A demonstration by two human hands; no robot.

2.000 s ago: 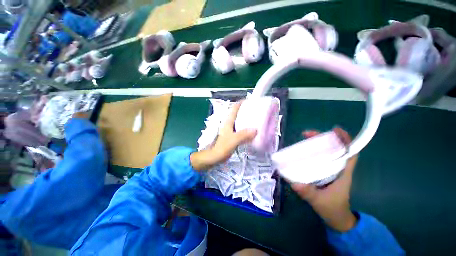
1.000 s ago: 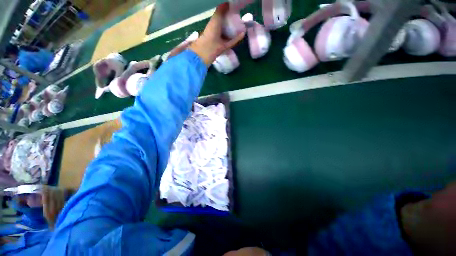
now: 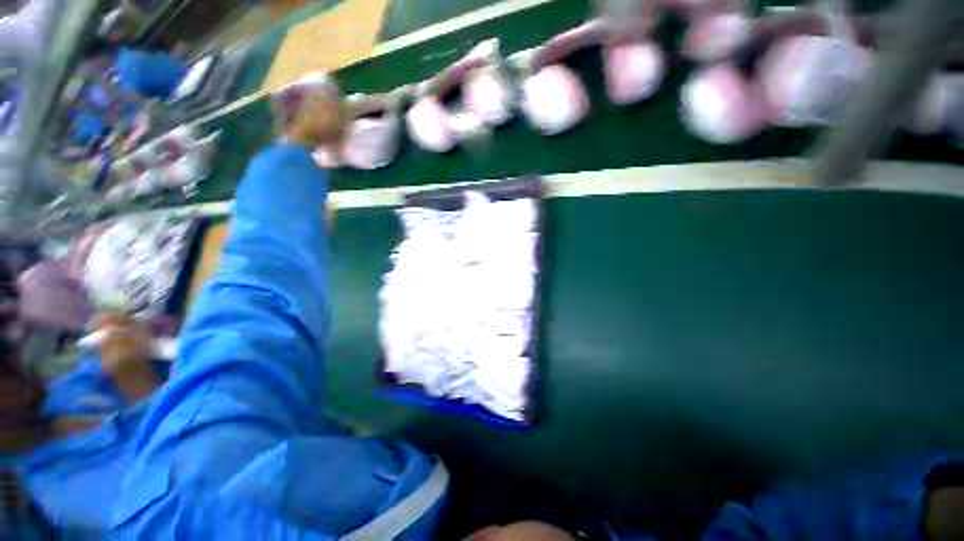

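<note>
My left hand [image 3: 309, 112] is stretched far forward at the left end of the row of cat-ear headphones. It is blurred and overlaps a pink-and-white headset [image 3: 370, 138]; whether its fingers grip it cannot be told. My right sleeve [image 3: 835, 502] shows dimly at the lower right, with a dark sliver of wrist at the picture's edge; the right hand itself is out of the picture. The parts tray [image 3: 457, 405] lies on the green bench in front of me, heaped with white ear pieces [image 3: 465, 301].
Several more headsets [image 3: 555, 98] stand beyond a pale strip [image 3: 634, 181]. A blurred grey post [image 3: 883, 106] crosses the upper right. Brown cardboard [image 3: 328, 42] lies at the back. At the left are a neighbour's hand [image 3: 129, 354] and a white heap [image 3: 132, 259].
My left hand has let go of the headset at the row's middle and moved left to the row's left end. The view has shifted, with the tray now farther right. My right wrist shows less.
</note>
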